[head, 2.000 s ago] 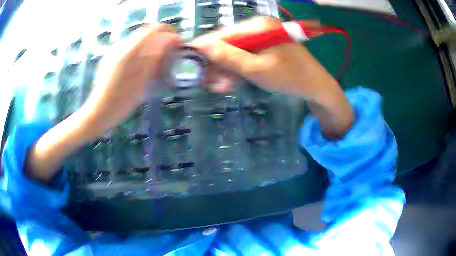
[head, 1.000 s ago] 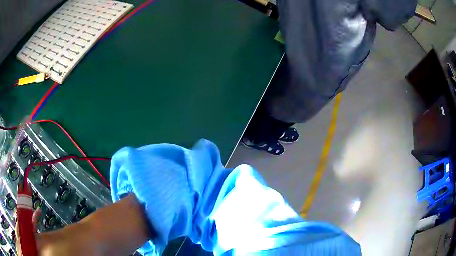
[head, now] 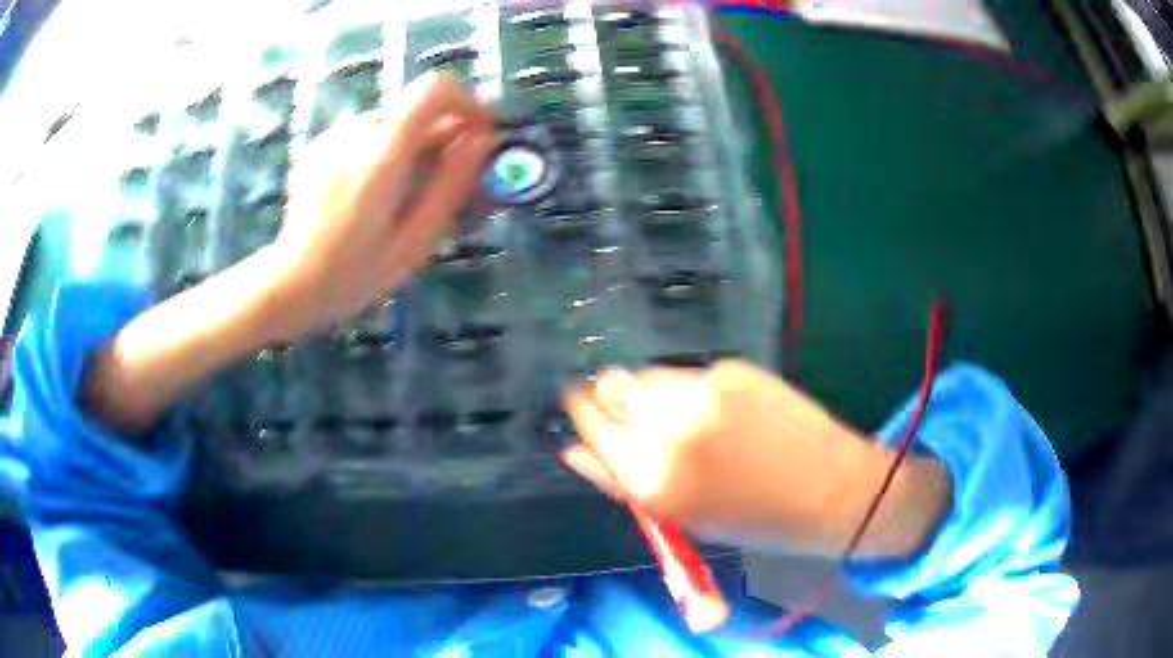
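Observation:
My left hand [head: 386, 193] holds a speaker unit [head: 520, 171] by its left edge, face up with its green centre showing, above the clear blister tray [head: 515, 469]. My right hand [head: 708, 450] is over the tray's lower right part. The red test probe [head: 679, 566] sticks out below the right palm, its pale end towards me; the hand holds it. The right fingertips are blurred, near the tray's pockets; whether they touch a unit I cannot tell. Rows of thin dark speaker units [head: 678, 285] stand in the tray.
The green mat [head: 1029, 206] lies under and right of the tray. A red test lead [head: 787, 193] runs along the tray's right edge, and a darker lead crosses my right wrist. A white panel [head: 913, 16] is at the top edge. Glare whitens the upper left.
The view has swung back from the floor and a standing person to the tray. Compared with two seconds ago, my right hand has moved down, away from the left-held unit, and the probe now points towards me.

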